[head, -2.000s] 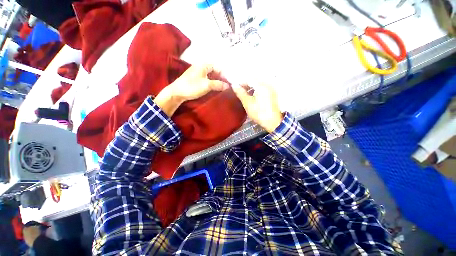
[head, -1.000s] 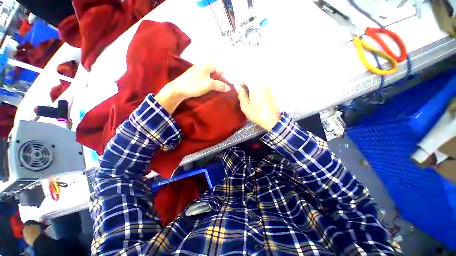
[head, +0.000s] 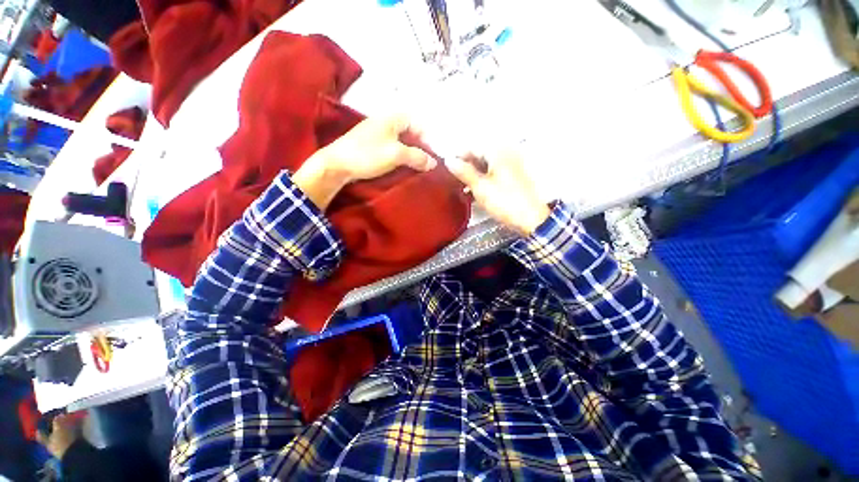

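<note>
The rust-red garment piece point(head: 283, 104) lies on the white table and drapes over its front edge. My left hand point(head: 367, 158) rests on it, its thumb and finger closing on the cloth's edge. My right hand point(head: 504, 184) is just right of it, fingertips bent close to the left fingertips at the cloth's upper right corner. Glare washes out the fingertips, so whether the right hand grips the edge cannot be told. The presser foot area point(head: 480, 61) shows small metal parts beyond my hands.
Scissors with yellow and red handles point(head: 721, 99) lie at the right. More red cloth point(head: 193, 47) lies upper left. A grey motor housing point(head: 85, 282) stands far left. A blue bin point(head: 394, 334) with red cloth is below the table edge; a large blue basket point(head: 753, 301) is lower right. A person's hand shows lower left.
My right hand has shifted slightly right, with its fingers bent. My left hand has barely moved. The red cloth lies almost as before.
</note>
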